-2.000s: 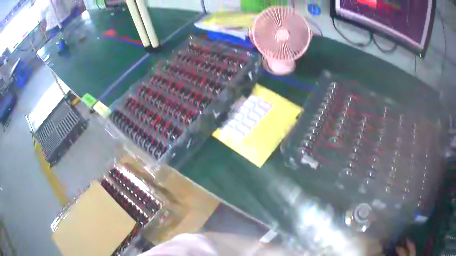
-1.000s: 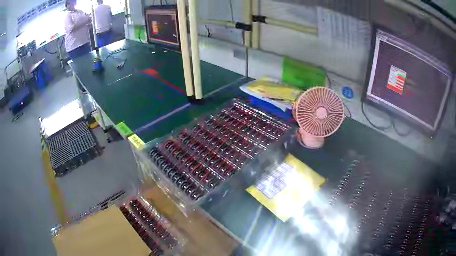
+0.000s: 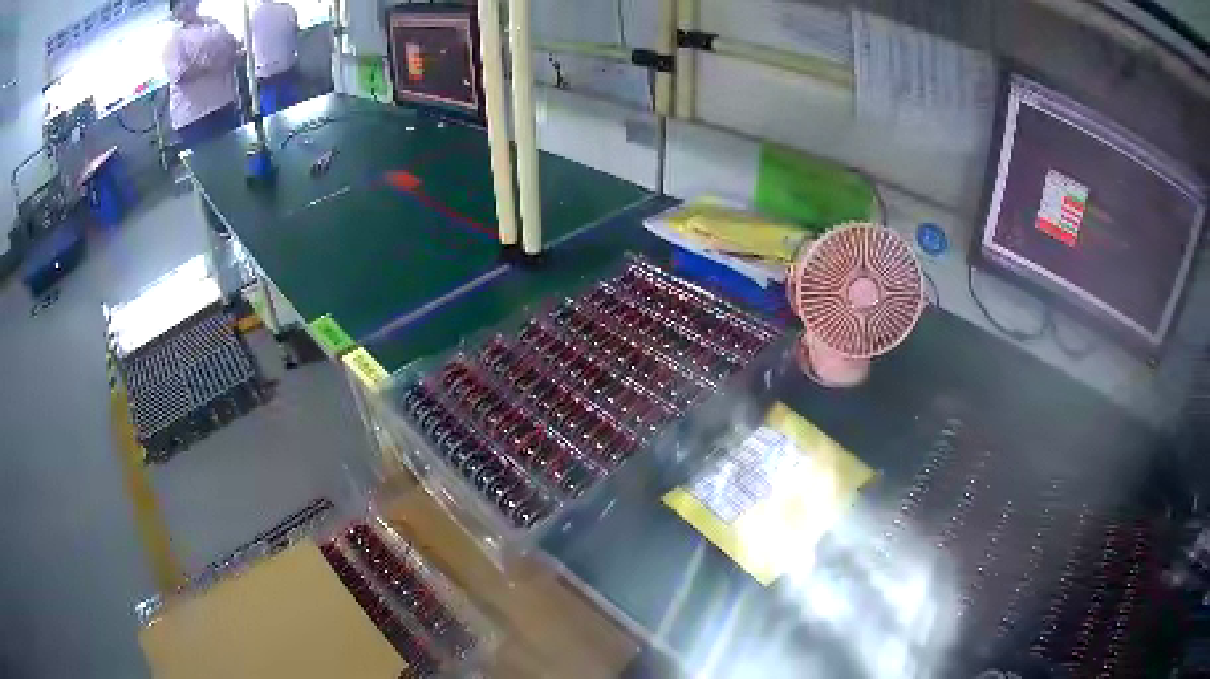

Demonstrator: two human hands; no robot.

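Neither of my hands is in the picture. A clear tray (image 3: 584, 385) filled with rows of dark round parts and red wires lies on the green bench mat in front of me. A yellow sheet (image 3: 706, 528) with a white printed label grid lies to its right, partly washed out by bright glare. Another tray (image 3: 1008, 531) with rows of small shiny parts is at the right, blurred and cut off by the lower edge.
A pink fan (image 3: 860, 295) stands behind the trays, beside yellow papers (image 3: 743, 236). A monitor (image 3: 1091, 212) is at the right. Two cream posts (image 3: 515, 146) rise from the bench. A brown board (image 3: 272, 623) covers part of a filled tray (image 3: 392, 590) at lower left. Two people stand far left.
Since two seconds ago the view has swung up and left, and the round silver holder and a hand at lower right have left the picture. Since one second ago it has shifted only slightly.
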